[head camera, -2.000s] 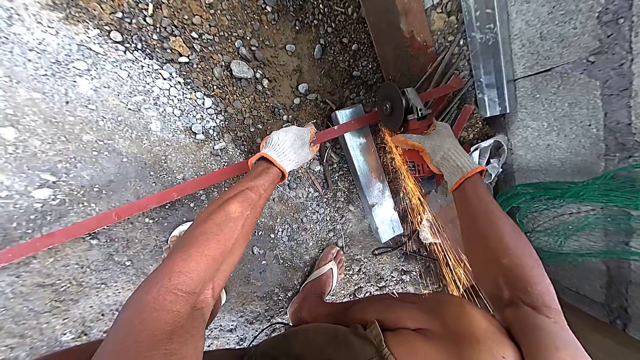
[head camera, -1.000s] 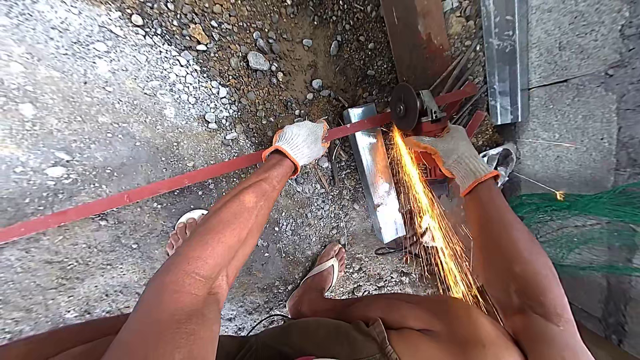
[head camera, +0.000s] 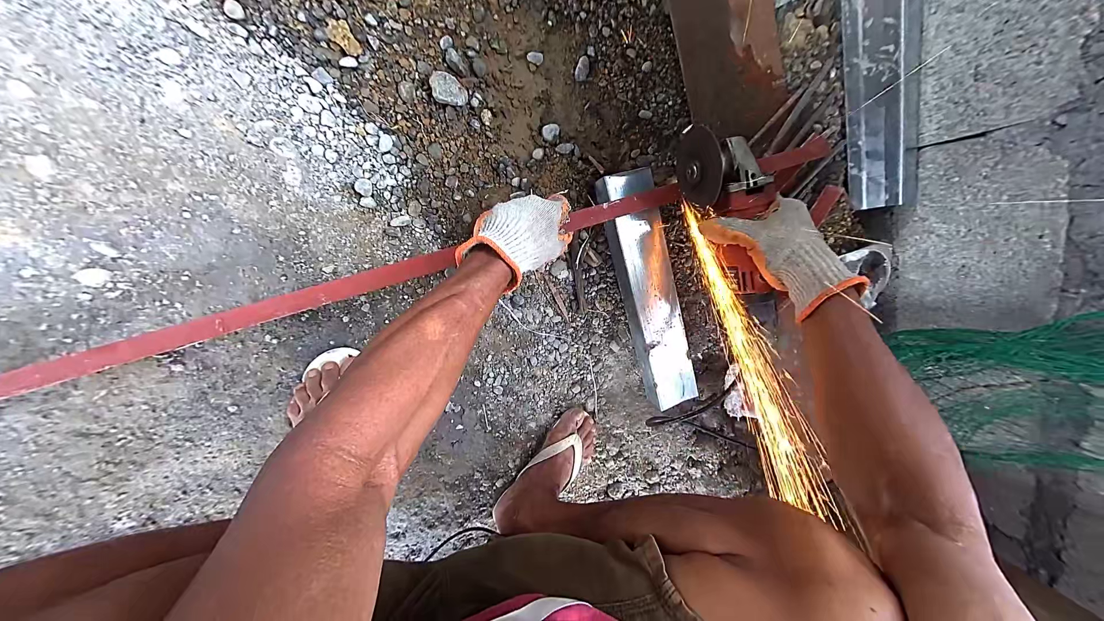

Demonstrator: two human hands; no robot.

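My left hand (head camera: 521,235), in a knitted glove with an orange cuff, is closed round a long red-painted flat metal bar (head camera: 336,288). The bar crosses a short galvanized steel channel (head camera: 649,293) on the ground and runs out of view at the left. My gloved right hand (head camera: 787,250) grips a red angle grinder (head camera: 743,269). Its cutting disc (head camera: 701,166) stands upright against the bar, just right of the channel. Bright sparks (head camera: 759,379) stream from the disc down towards my right leg. The glove hides part of the grinder's body.
Another galvanized channel (head camera: 881,103) and a rusty brown steel piece (head camera: 729,65) lie beyond the grinder. Green netting (head camera: 1009,349) lies at the right on concrete blocks (head camera: 983,233). A black cord (head camera: 690,416) is near the steel channel. My sandalled foot (head camera: 552,466) rests on gravelly ground.
The spark stream has grown denser and brighter than in the oldest frame. Both hands keep their holds on the bar and the grinder.
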